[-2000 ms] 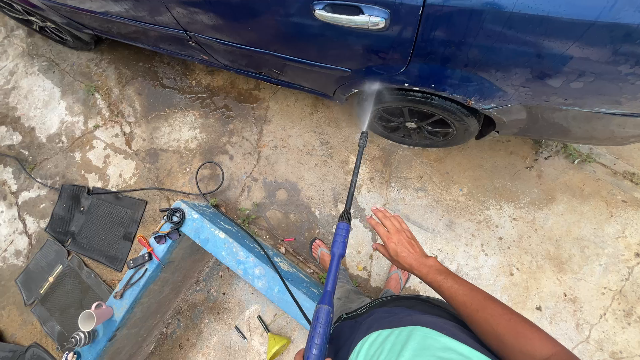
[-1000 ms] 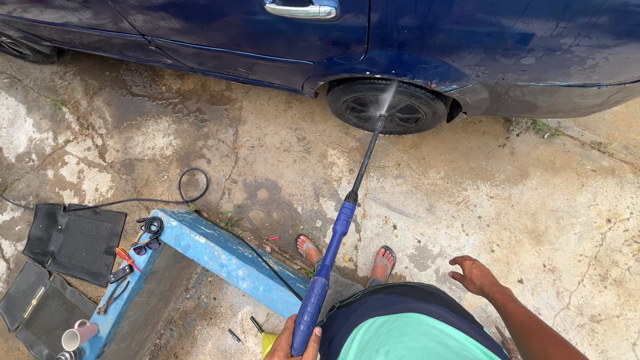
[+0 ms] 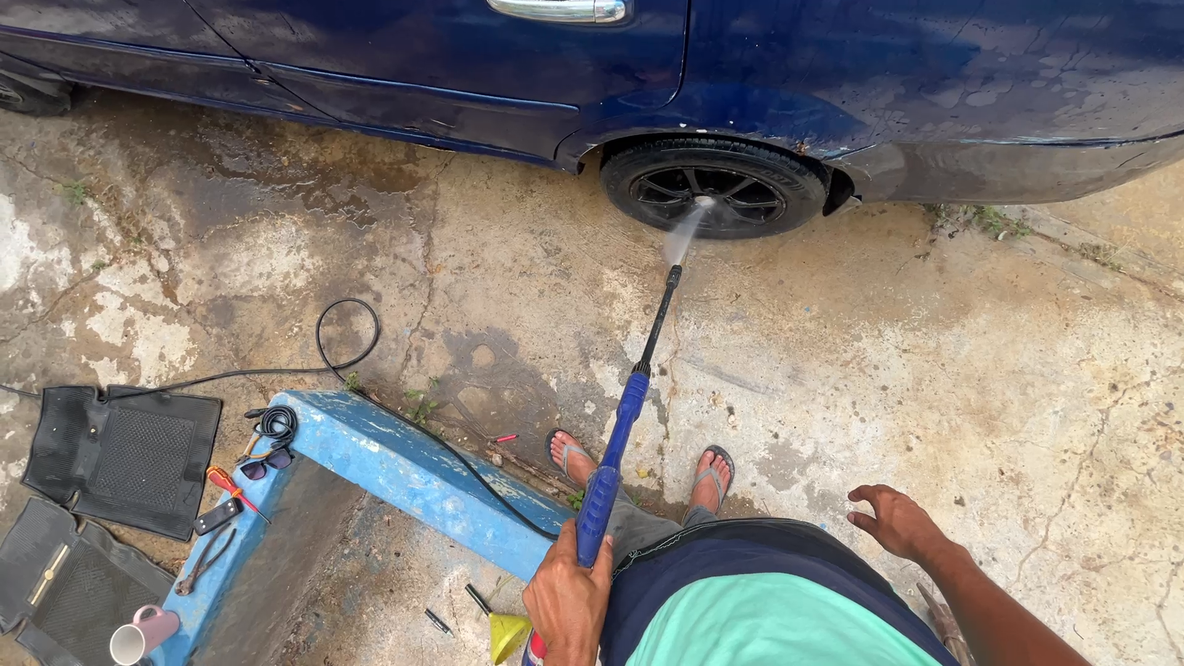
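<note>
My left hand (image 3: 569, 597) is closed around the rear grip of a blue pressure washer wand (image 3: 615, 444), near the bottom middle of the view. The wand's black nozzle points up at the car's wheel (image 3: 717, 188), and a white water spray (image 3: 686, 231) strikes the lower part of its dark spoked rim. The wheel belongs to a dark blue car (image 3: 444, 69). Off to the right, my right hand (image 3: 895, 521) hangs over the concrete with fingers apart, holding nothing. A black hose (image 3: 453, 453) runs from near the grip across the blue ledge.
The blue-painted concrete ledge (image 3: 416, 481) carries sunglasses (image 3: 265, 464), a screwdriver (image 3: 236, 492), pliers (image 3: 205, 560) and a mug (image 3: 145, 634). Black rubber car mats (image 3: 139, 458) lie at left. A yellow funnel (image 3: 507, 636) is beside my left hand. My sandalled feet (image 3: 710, 476) stand on cracked concrete.
The spray has moved from the tyre's upper left edge down onto the rim's lower part. My right hand has moved out to the right, away from the wand. The view has shifted somewhat.
</note>
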